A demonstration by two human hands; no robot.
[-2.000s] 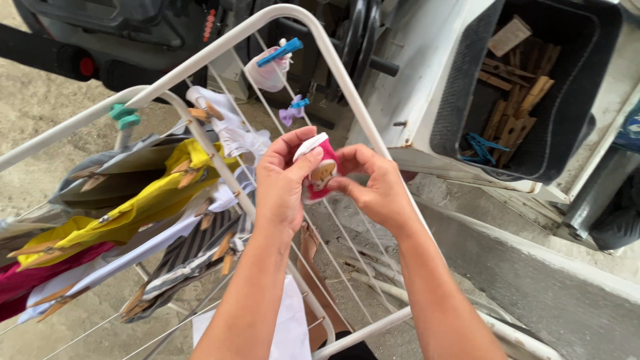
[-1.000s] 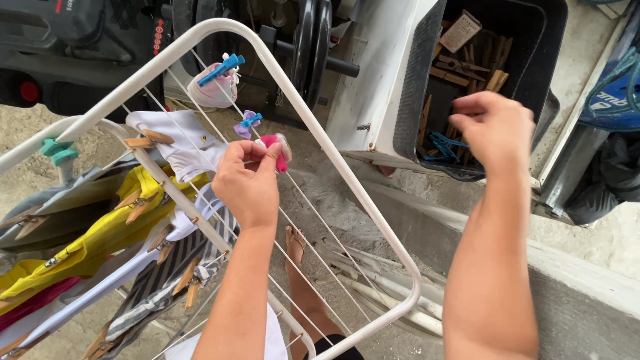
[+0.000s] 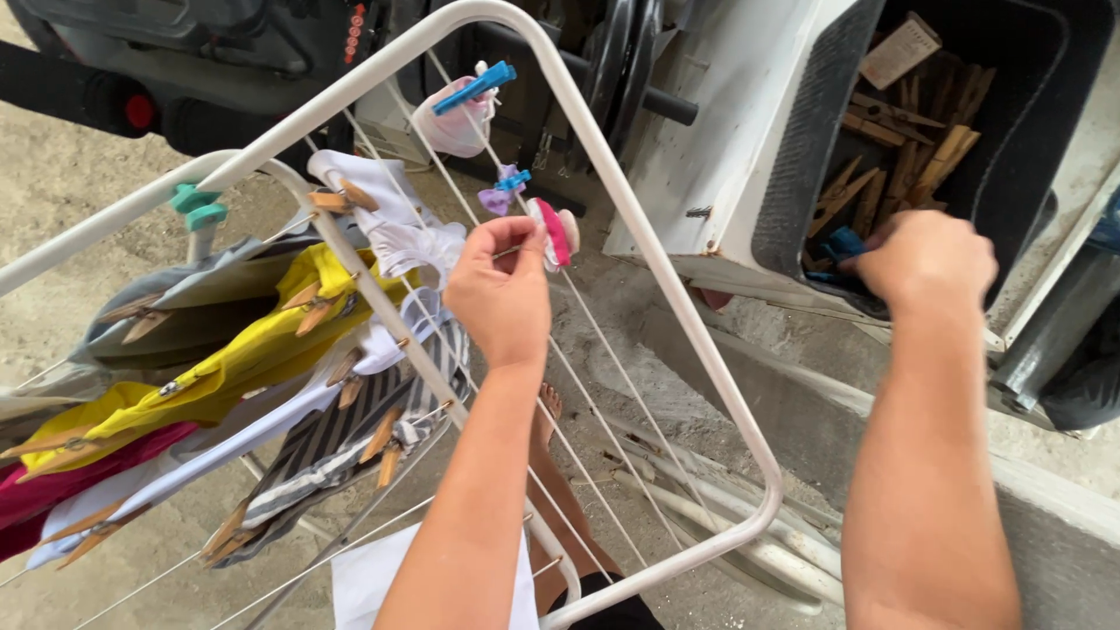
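My left hand (image 3: pixel 503 284) pinches a small pink and white cloth item (image 3: pixel 553 234) against a wire of the white drying rack (image 3: pixel 647 192). Just above it, a small purple cloth piece (image 3: pixel 497 200) hangs under a blue clothespin (image 3: pixel 514 181). Farther up, another blue clothespin (image 3: pixel 475 88) holds a pale pink cloth item (image 3: pixel 453 122). My right hand (image 3: pixel 932 258) reaches into the black bin (image 3: pixel 1032 131), its fingertips at a blue clothespin (image 3: pixel 844 243); whether they grip it is hidden. Wooden clothespins (image 3: pixel 941 166) lie in the bin.
Clothes hang at the left, among them a yellow garment (image 3: pixel 236 341) and a striped one (image 3: pixel 350 437), held by wooden clothespins (image 3: pixel 319 306). The bin stands by a white metal cabinet (image 3: pixel 709 157). Weight plates (image 3: pixel 626 70) are behind the rack; white pipes (image 3: pixel 744 525) lie on the floor.
Both hands were at the pink and white item two seconds ago. My right hand has since moved right and down into the bin; my left has stayed with the item at the rack wire.
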